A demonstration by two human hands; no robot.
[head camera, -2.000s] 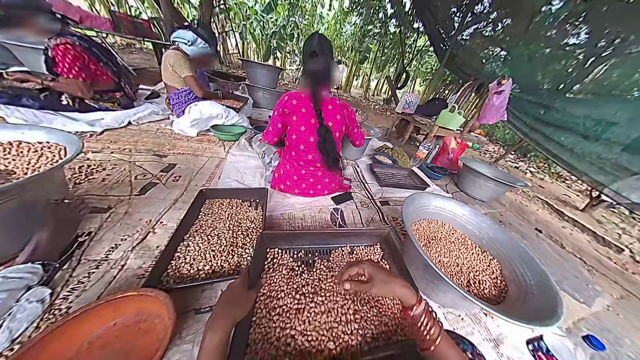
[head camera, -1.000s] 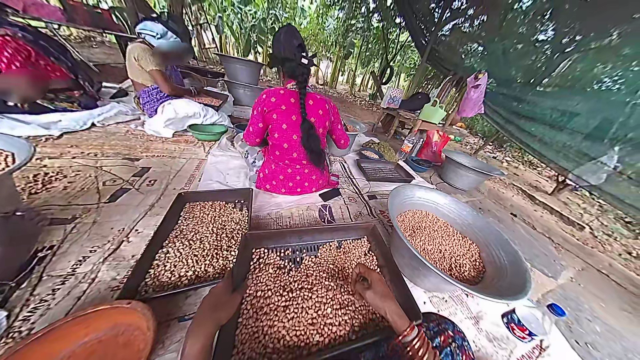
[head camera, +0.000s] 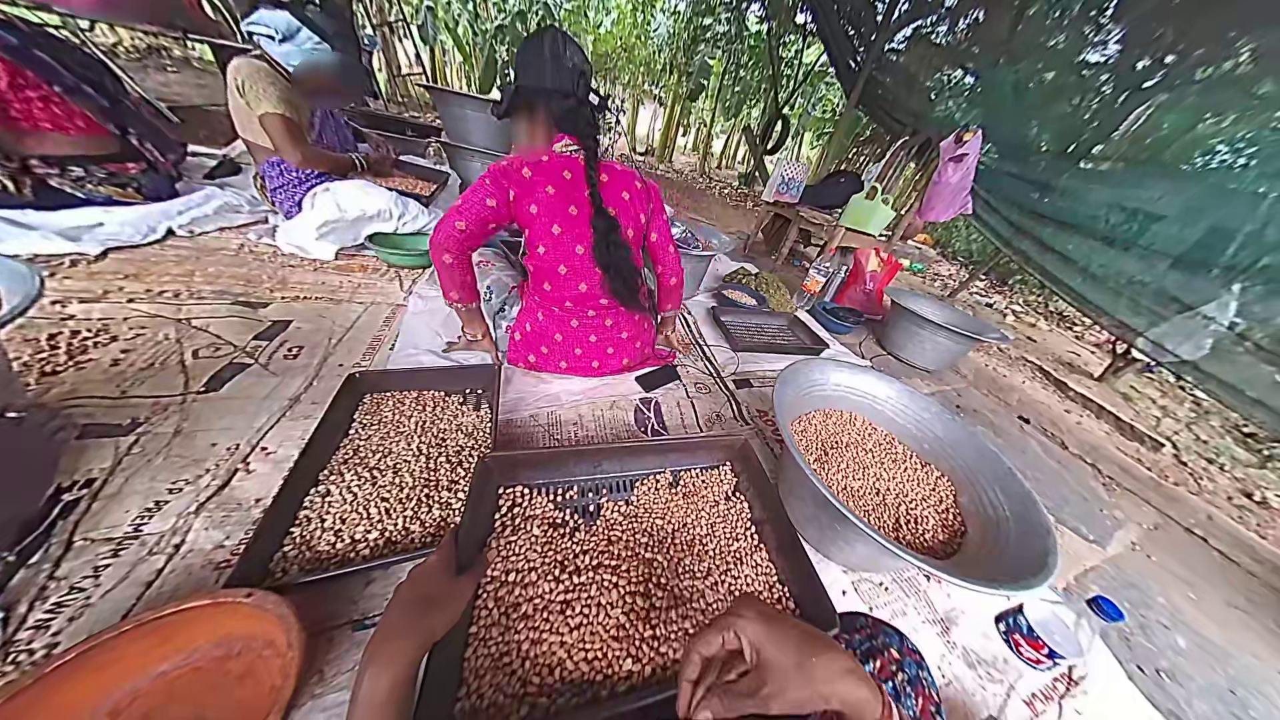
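Note:
My left hand [head camera: 437,597] rests on the left rim of a dark slotted plastic tray [head camera: 610,460], its fingers partly hidden at the edge. Small tan and brown nuts or seeds [head camera: 600,590] fill most of that tray, and its slotted floor shows near the far side. Over the tray's near right part is my right hand [head camera: 765,665], fingers curled toward the thumb; whether something small is between them cannot be told. A second dark tray [head camera: 255,545] of similar, paler pieces lies just left. On the right stands a wide metal basin [head camera: 1000,500] holding more of them.
An orange basin [head camera: 170,660] is at lower left, a plastic bottle [head camera: 1070,625] at lower right. A person in pink [head camera: 580,260] sits ahead, hands on the ground. Other people sit at upper left beside a green bowl [head camera: 400,250]. Printed sacking [head camera: 250,400] covers the ground.
My right hand has moved toward the near edge of the tray. My left hand stays at the left rim. The person in pink has put both hands down at their sides.

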